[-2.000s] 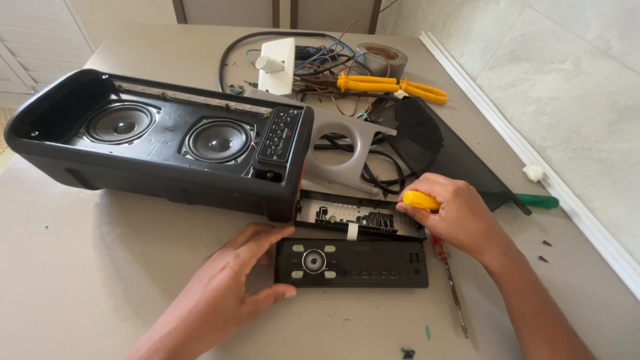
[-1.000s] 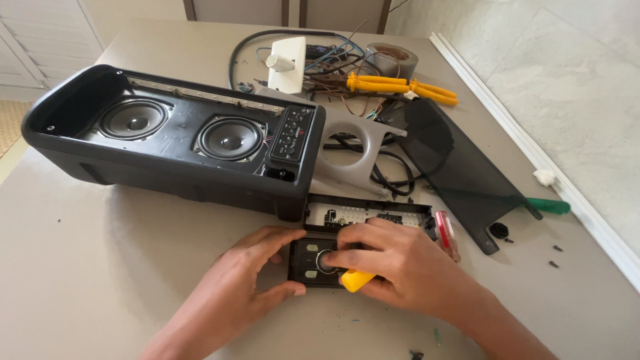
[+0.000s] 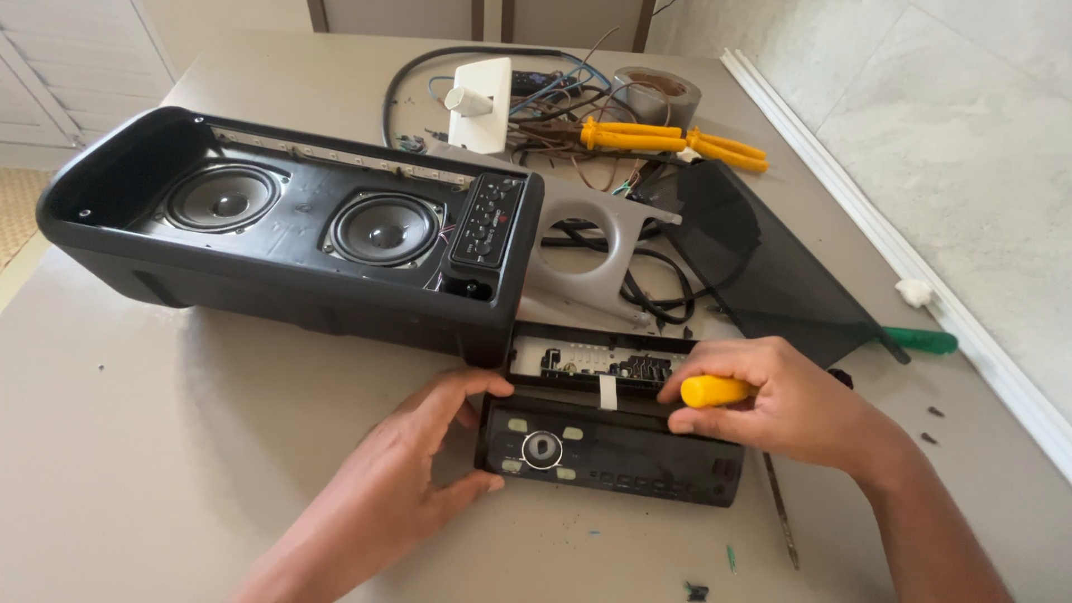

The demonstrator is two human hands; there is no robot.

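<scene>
A black car-stereo front panel (image 3: 611, 456) with a round knob lies face up on the table. Behind it sits an open black housing (image 3: 578, 356) with a circuit board inside, and a white flat strip (image 3: 608, 392) spans the gap between them. My left hand (image 3: 410, 461) rests at the panel's left end, thumb and index finger at its corners. With my right hand (image 3: 754, 402) I hold a yellow-handled tool (image 3: 713, 391) over the panel's right rear edge; its tip is hidden. A screwdriver shaft (image 3: 780, 511) lies right of the panel.
A black speaker box (image 3: 335, 293) with two speakers stands at the left, close to the housing. Behind are a grey plastic frame (image 3: 586, 251), tangled cables, yellow-handled pliers (image 3: 636, 136), a tape roll (image 3: 657, 96) and a white socket plate (image 3: 481, 105). A dark mesh grille (image 3: 770, 260) lies over a green-handled tool (image 3: 917, 339).
My right hand, with the yellow-handled tool, has moved from over the panel's knob to its right rear edge. The panel's face is uncovered again. My left hand stays at the left end.
</scene>
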